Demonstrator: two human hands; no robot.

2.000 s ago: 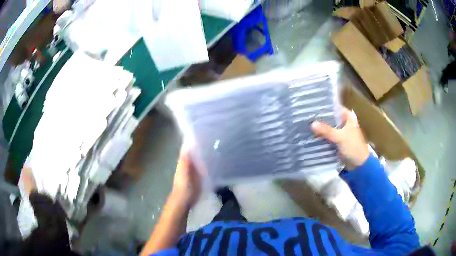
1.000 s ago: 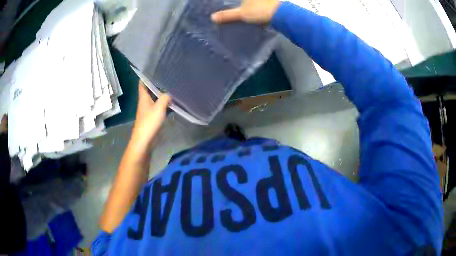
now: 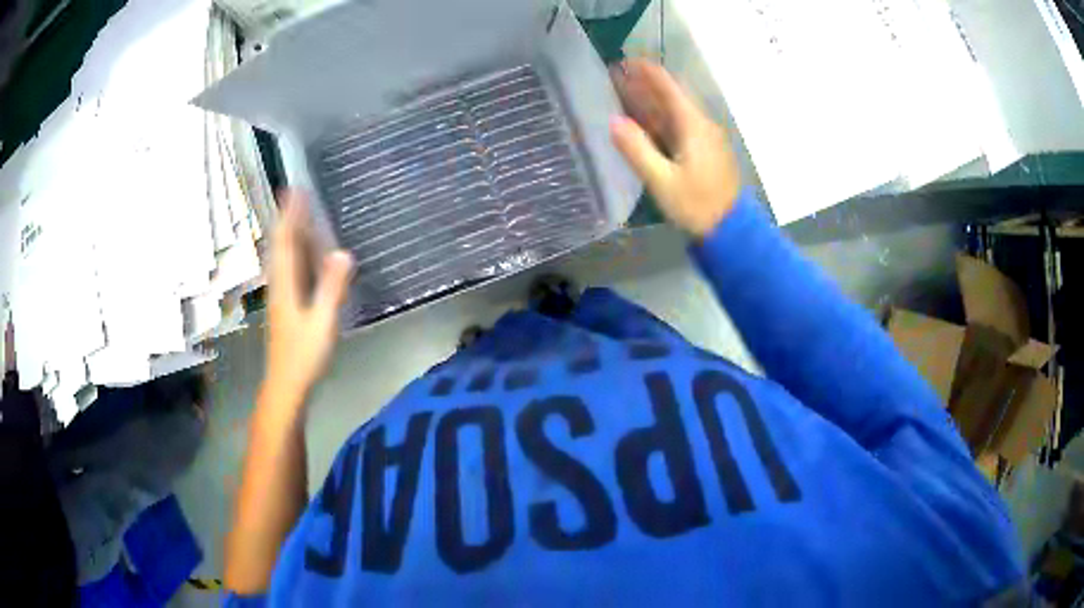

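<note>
An open white carton (image 3: pixel 600 143) is in front of me at the bench's front edge, its back flap (image 3: pixel 392 54) raised. A clear ribbed cushion bag (image 3: pixel 464 178) lies flat inside and covers what is below it. My left hand (image 3: pixel 303 279) is against the carton's left wall, thumb near the front left corner. My right hand (image 3: pixel 684 160) is on the right wall, thumb and fingers at its upper part. Both hands hold the carton between them and are slightly blurred.
Uneven piles of white carton blanks lie to the left (image 3: pixel 119 202) and right (image 3: pixel 844 107) on the green bench (image 3: pixel 1032 178). An open brown carton (image 3: pixel 993 356) stands on the floor at the right. A blue object (image 3: pixel 143 552) is at the lower left.
The cushion bag, held in both hands over the floor and then over the bench, now lies inside the open carton. My hands have moved to the carton's sides.
</note>
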